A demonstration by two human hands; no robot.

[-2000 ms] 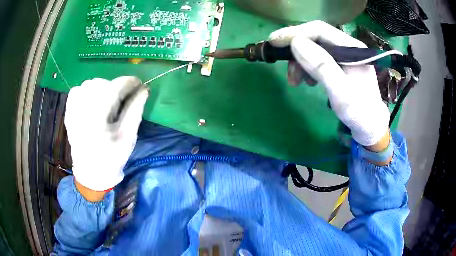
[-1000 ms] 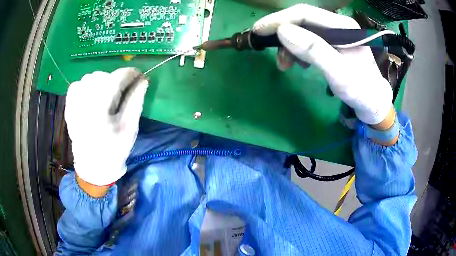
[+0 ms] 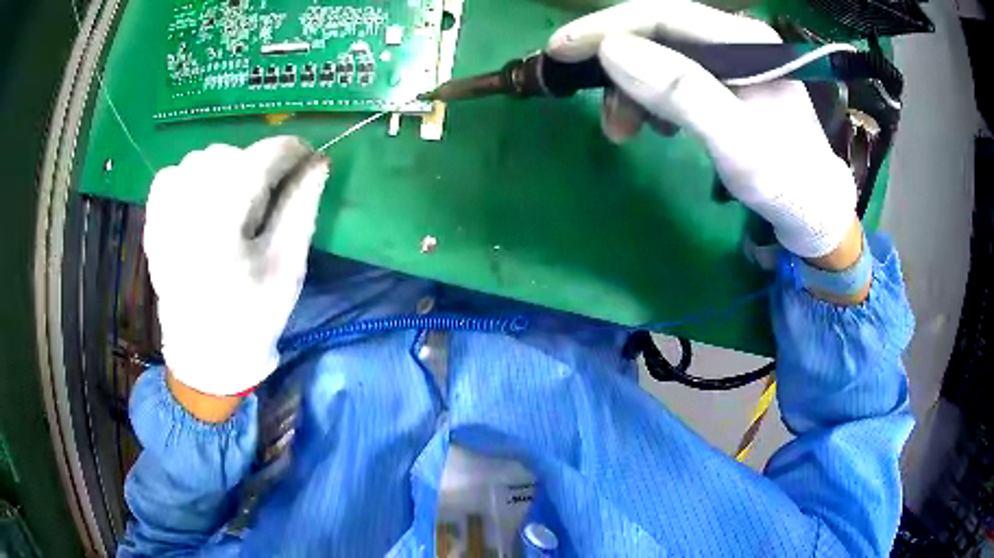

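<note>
A green circuit board (image 3: pixel 294 65) with white markings and a row of black parts lies at the upper left, cut off by the top edge. A pale support plate (image 3: pixel 434 118) shows beside and below its right edge. My right hand (image 3: pixel 725 120), in a white glove, holds a soldering iron (image 3: pixel 567 74) by its black handle. The iron's tip is at the board's lower right corner. My left hand (image 3: pixel 234 256), gloved, pinches thin solder wire (image 3: pixel 354 130), whose end reaches the iron's tip.
The green mat (image 3: pixel 523 207) bears a small pale bit (image 3: pixel 428 244). A metal rail (image 3: pixel 60 218) runs along the left. A dark stand (image 3: pixel 861 136) is beyond my right hand. A coiled blue cord (image 3: pixel 403 324) crosses my lap. A black mesh object (image 3: pixel 872 13) is at the upper right.
The board, plate and iron have shifted up and left in the view. The iron's tip and the wire's end remain together at the board's lower right corner. Both hands keep their hold.
</note>
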